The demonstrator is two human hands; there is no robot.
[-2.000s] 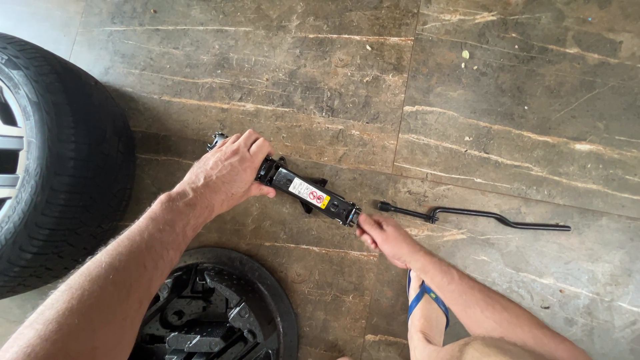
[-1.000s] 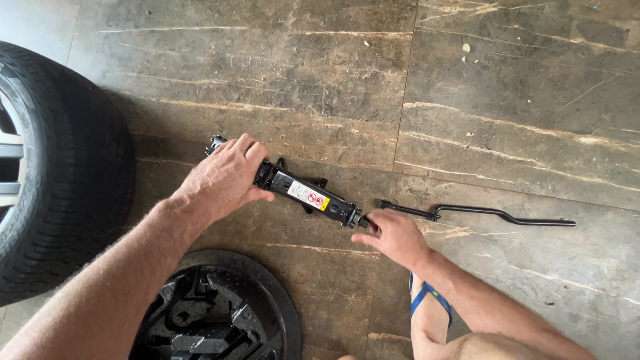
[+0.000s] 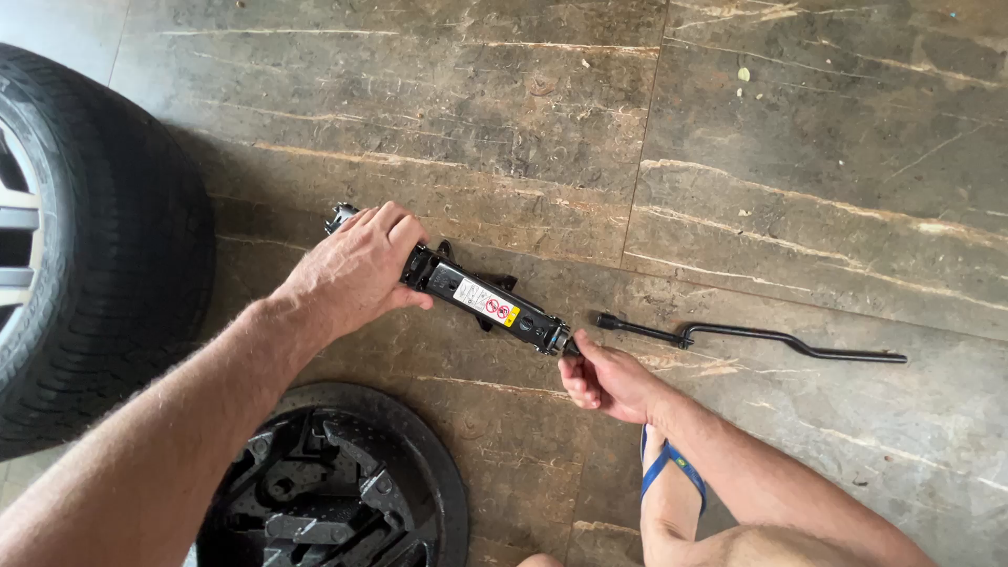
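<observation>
A black metal scissor jack (image 3: 492, 303), folded flat and bearing a warning label, lies slantwise in the middle of the view. Over its upper-left part my left hand (image 3: 358, 264) is wrapped, fingers on the far side and thumb on the near side. At the lower-right end my right hand (image 3: 602, 378) pinches the jack's screw end between thumb and fingers. A black cranked jack handle with a socket end (image 3: 787, 339) rests on the floor to the right, apart from both hands.
On the left stands a wheel with a black tire (image 3: 134, 260). A round black molded tool tray (image 3: 449, 472) sits at the bottom, partly behind my left forearm. My foot in a blue flip-flop (image 3: 669, 472) is below my right hand. The floor is brown stone-look tile (image 3: 472, 134).
My right hand's fingers have changed their pose at the screw end of the jack. My left hand keeps its place on the jack.
</observation>
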